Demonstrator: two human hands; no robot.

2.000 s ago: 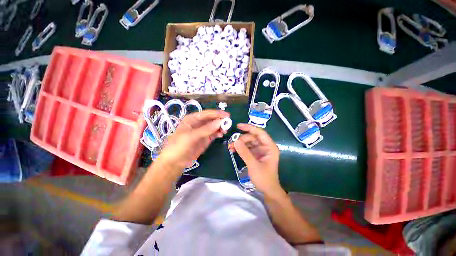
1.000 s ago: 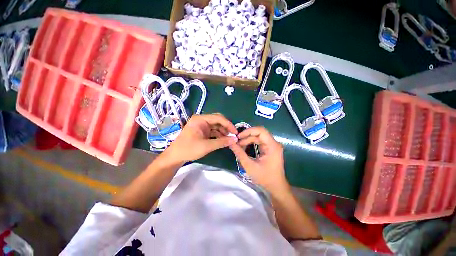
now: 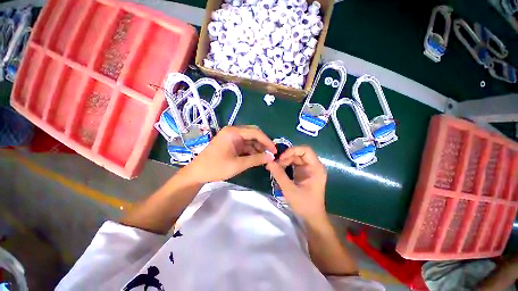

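Note:
My left hand point(image 3: 230, 154) and my right hand point(image 3: 304, 177) meet fingertip to fingertip at the middle of the view. A small white fitting point(image 3: 269, 153) is pinched in my left fingertips, mostly covered. My right thumb and index finger are closed together against it; whether they hold tiny hardware is too small to tell. A looped white frame point(image 3: 278, 190) lies under and between my hands, partly hidden. A brown cardboard box point(image 3: 255, 80) full of white fittings point(image 3: 261, 42) stands beyond my hands.
A pink compartment tray point(image 3: 122, 88) with brownish specks is at left, another point(image 3: 454, 195) at right. Overlapping looped frames point(image 3: 196, 139) lie beside the left tray; a few more point(image 3: 362, 153) lie right of centre. A loose white piece point(image 3: 268, 100) is near the box. A pale rail point(image 3: 392, 78) runs behind.
My hands have come together around the small fitting, which earlier showed in my left fingertips with my right hand apart. The view has shifted, so the box and left tray sit differently.

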